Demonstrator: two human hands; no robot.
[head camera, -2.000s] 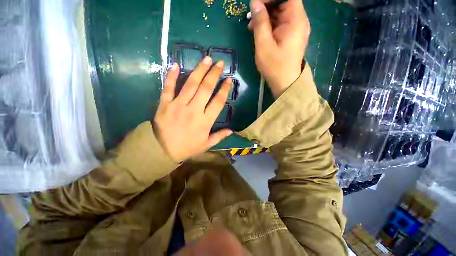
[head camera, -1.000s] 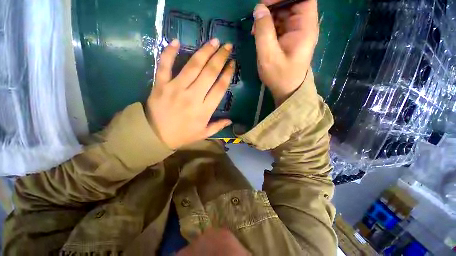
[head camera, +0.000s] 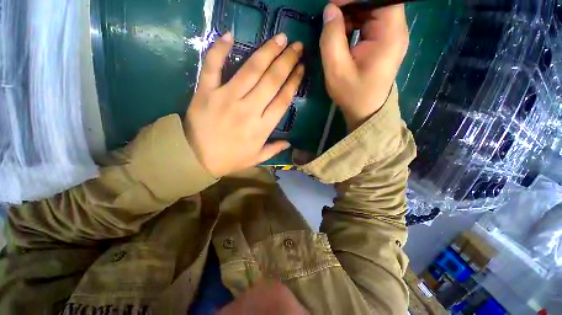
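Several black rounded-square frames (head camera: 269, 26) lie on the green mat (head camera: 145, 67) in front of me. My left hand (head camera: 237, 107) lies flat over the frames with fingers spread, covering some of them. Its fingertips reach the lower edges of the two far frames. My right hand (head camera: 363, 58) holds a thin black pen-like tool (head camera: 373, 5) between thumb and fingers. The tool's tip is near the far right frame; whether it touches is too blurred to tell.
Stacked clear plastic trays (head camera: 487, 104) with dark parts stand at the right. Milky plastic sheeting (head camera: 40, 92) is at the left. Yellow-black tape (head camera: 285, 167) marks the front edge. Cartons and blue bins (head camera: 453, 264) are at the lower right.
My right hand has moved from beside the gold specks to the far right frame. The gold specks have left the view as it shifted. My left hand stays over the frames.
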